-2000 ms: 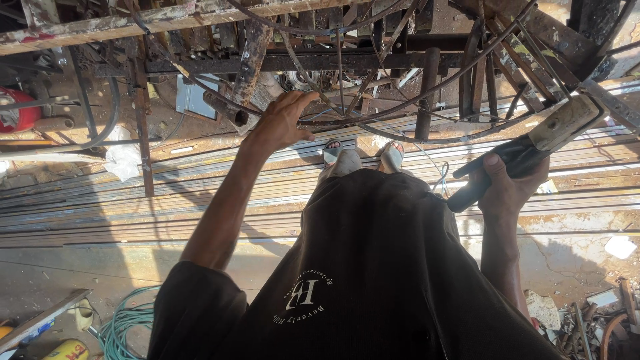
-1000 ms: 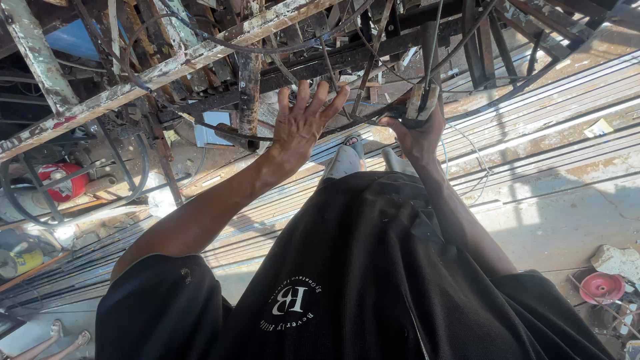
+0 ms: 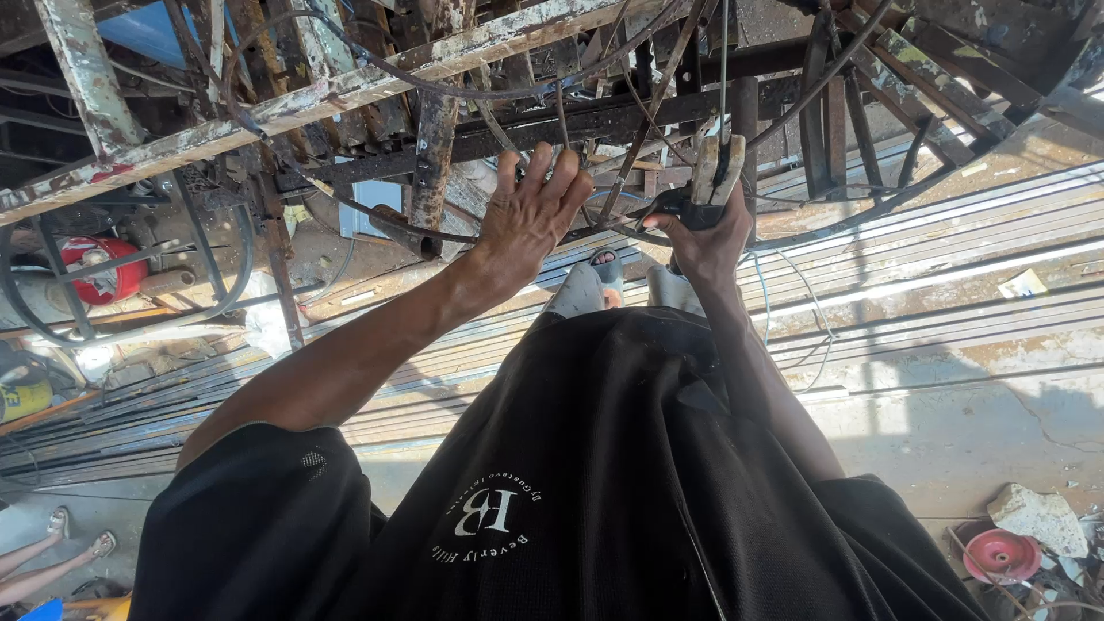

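My right hand [image 3: 711,237] grips the black handle of a welding electrode holder [image 3: 718,168] with worn, pale jaws. A thin welding electrode [image 3: 724,73] points up from the jaws, over the rusty metalwork. To the left of it, my left hand [image 3: 530,216] is raised palm away from the camera, fingers apart and bent, with nothing seen in it. The left hand overlaps a dark curved metal rod [image 3: 405,226] that runs across in front of the frames; whether it touches the rod I cannot tell. A rusty steel tube [image 3: 435,142] stands behind that hand.
A paint-worn square steel bar [image 3: 345,95] crosses the upper left. Long metal bars [image 3: 931,259] lie over the ground around my feet. A red container [image 3: 102,269] is at the left, a red wheel rim [image 3: 1000,554] at lower right. Another person's feet [image 3: 103,543] show at lower left.
My right hand has brought the electrode holder from the right in beside my left hand, and an electrode now points up from it. My left hand's fingers have spread and lifted. The view has shifted.
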